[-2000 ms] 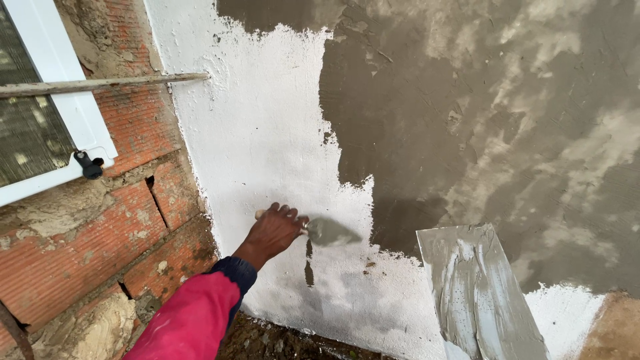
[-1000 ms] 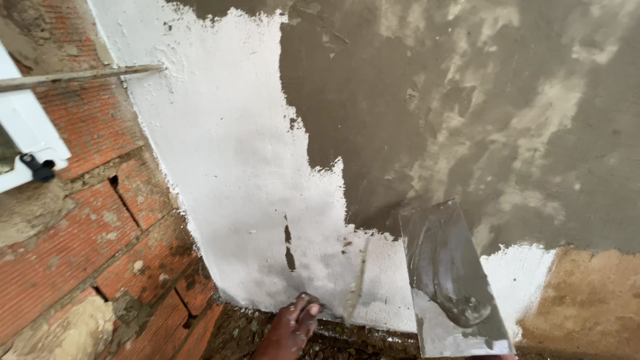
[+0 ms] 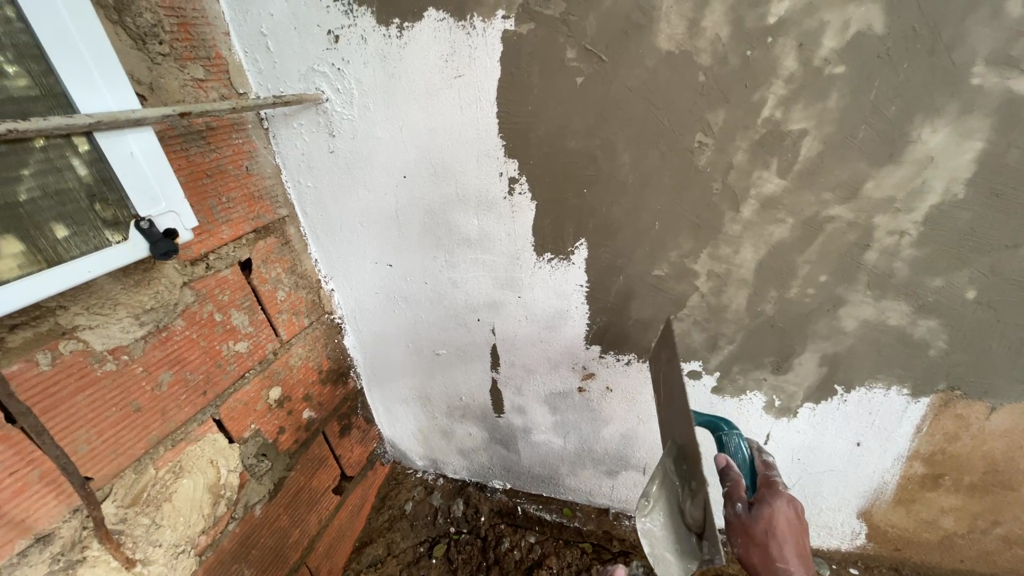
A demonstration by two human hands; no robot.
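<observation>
My right hand grips the teal handle of a rectangular steel plastering trowel, whose blade is turned nearly edge-on to the view. A smaller pointed trowel, smeared with wet grey-white plaster, lies against the lower part of that blade. Of my left hand only a fingertip shows at the bottom edge, beside the small trowel; its handle is out of view. Behind the tools, white coating covers the left and lower part of the wall, with grey-brown plaster above and to the right. A narrow dark patch breaks the white.
Red hollow-brick wall meets the coated wall at the left corner. A white-framed window has a black catch. A wooden stick crosses it to the wall. Wet dark ground lies below, bare brown wall at right.
My left hand has moved down and right, from over the white wall to the bottom edge. The large trowel has turned from showing its plaster-smeared face to nearly edge-on.
</observation>
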